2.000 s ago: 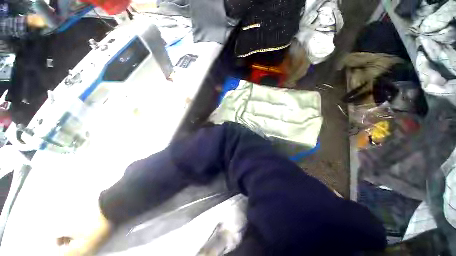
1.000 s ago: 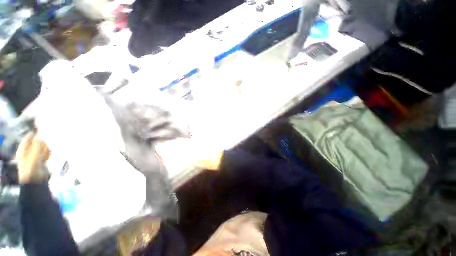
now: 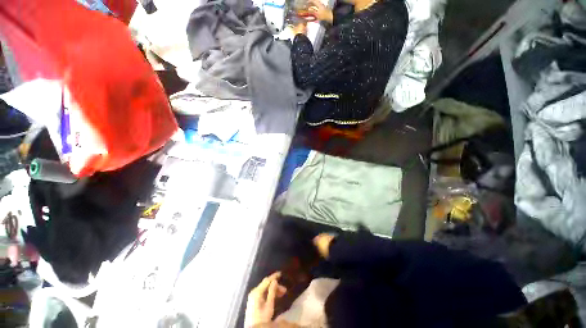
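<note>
My left hand (image 3: 263, 301) is at the bottom centre, beside the table's front edge, palm partly showing, fingers slightly bent and nothing seen in it. My right hand (image 3: 323, 245) is small and partly hidden at the end of its dark sleeve, over a dark area right of the table; its fingers and any hold cannot be made out. The long white sewing machine (image 3: 205, 234) lies on the overexposed white table (image 3: 247, 240) left of my hands. Grey-green cloth (image 3: 350, 192) lies on a blue crate ahead of my right hand.
A person in dark speckled clothing (image 3: 353, 61) sits ahead, beside heaped grey fabric (image 3: 241, 54). A large red cloth or bag (image 3: 122, 96) and a thread cone (image 3: 53, 170) are at the upper left. White checked garments (image 3: 552, 154) hang at the right.
The view has turned. The pale, grey-edged garment by my left hand at the left is out of view. My left hand now shows bottom centre; my right hand is off the table edge.
</note>
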